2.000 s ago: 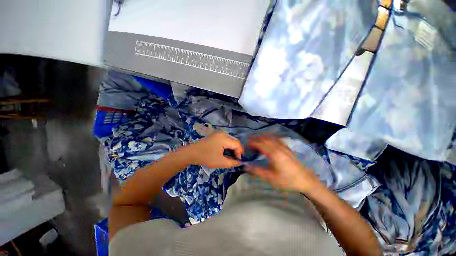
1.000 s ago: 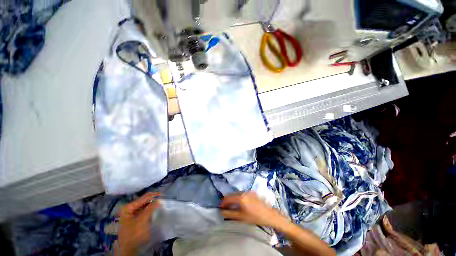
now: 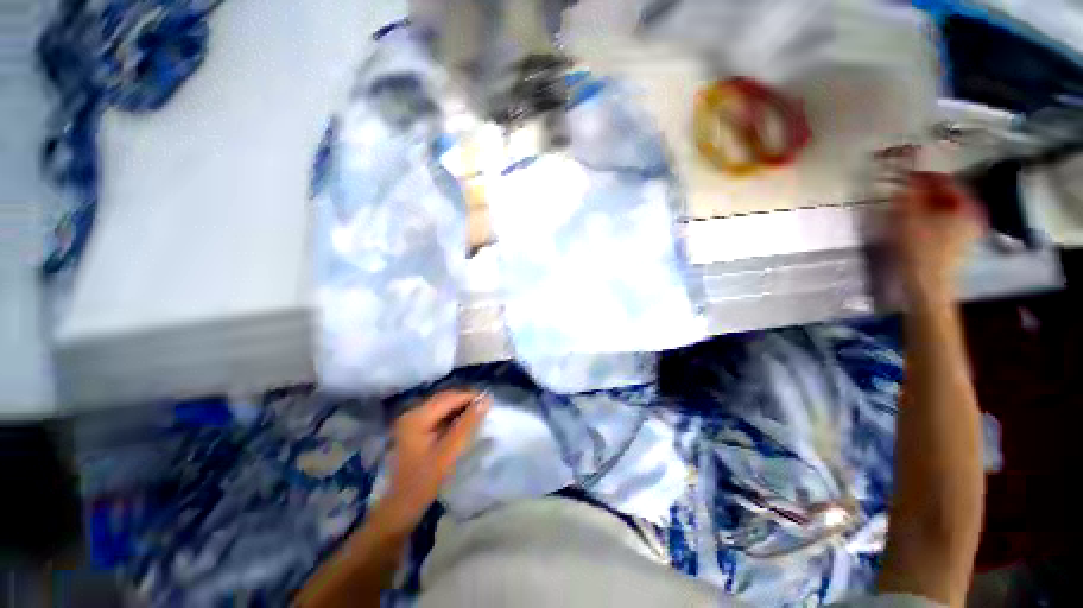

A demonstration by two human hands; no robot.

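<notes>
Two pale blue-white pocket-shaped panels, a left one [image 3: 386, 249] and a right one [image 3: 594, 261], hang from the sewing machine's needle area over the table's front edge. My left hand [image 3: 437, 442] is at the lap below them, its fingers closed on the edge of a pale garment piece [image 3: 517, 451]. My right hand [image 3: 938, 220] is at the table's right end, blurred, over the place of a small red tool. Whether it holds anything cannot be told.
Yellow and red scissors [image 3: 751, 125] lie right of the blurred machine head [image 3: 505, 48]. The table's grey front edge [image 3: 190, 354] crosses the view. Floral fabric bundles [image 3: 784, 416] lie at the lap, and blue floral cloth [image 3: 149, 54] lies at the top left.
My right hand has left the cloth at the lap and moved up and right to the table's right end. My left hand stays at the cloth. The view has shifted, and the table appears further right.
</notes>
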